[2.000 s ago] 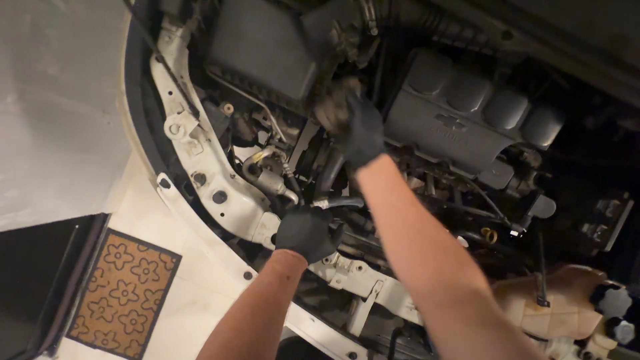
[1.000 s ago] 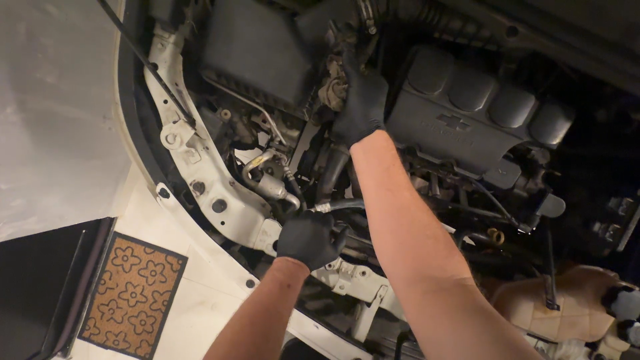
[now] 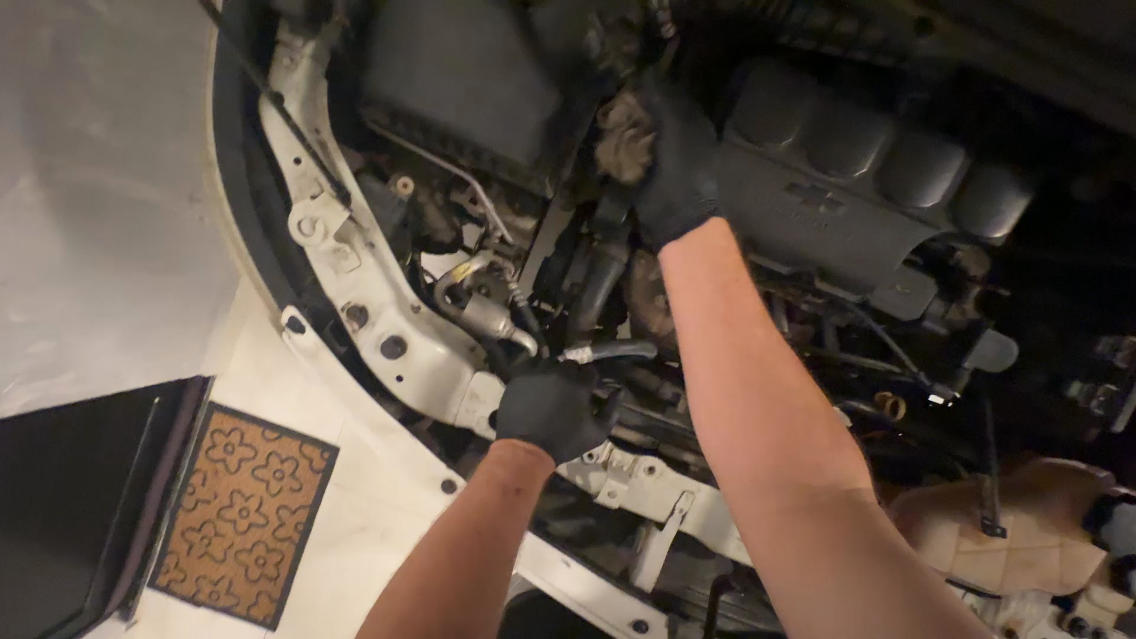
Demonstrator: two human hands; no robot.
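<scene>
Both my hands wear black gloves over a car's engine bay. My right hand (image 3: pixel 679 164) is beside the plastic engine cover (image 3: pixel 825 195) and holds a crumpled brown rag (image 3: pixel 626 138) at its left side. Lower down, my left hand (image 3: pixel 555 410) rests near the white radiator support (image 3: pixel 390 311), by the end of a short rubber hose (image 3: pixel 621 351); its fingertips are partly hidden in shadow, and I cannot tell what they touch. A thick dark hose (image 3: pixel 599 288) runs between the two hands. Left of it is a metal pipe with a cylinder (image 3: pixel 486 315).
A black air filter housing (image 3: pixel 461 80) lies at the upper left. The thin hood prop rod (image 3: pixel 275 106) crosses the white support. At the lower right is a pale plastic reservoir (image 3: pixel 1012 524). A brown doormat with flowers (image 3: pixel 244 515) lies on the floor beside a black object (image 3: pixel 80 497).
The right hand, blurred two seconds ago, has shifted up and right, and the rag shows more fully beside it. The left hand has stayed in about the same place.
</scene>
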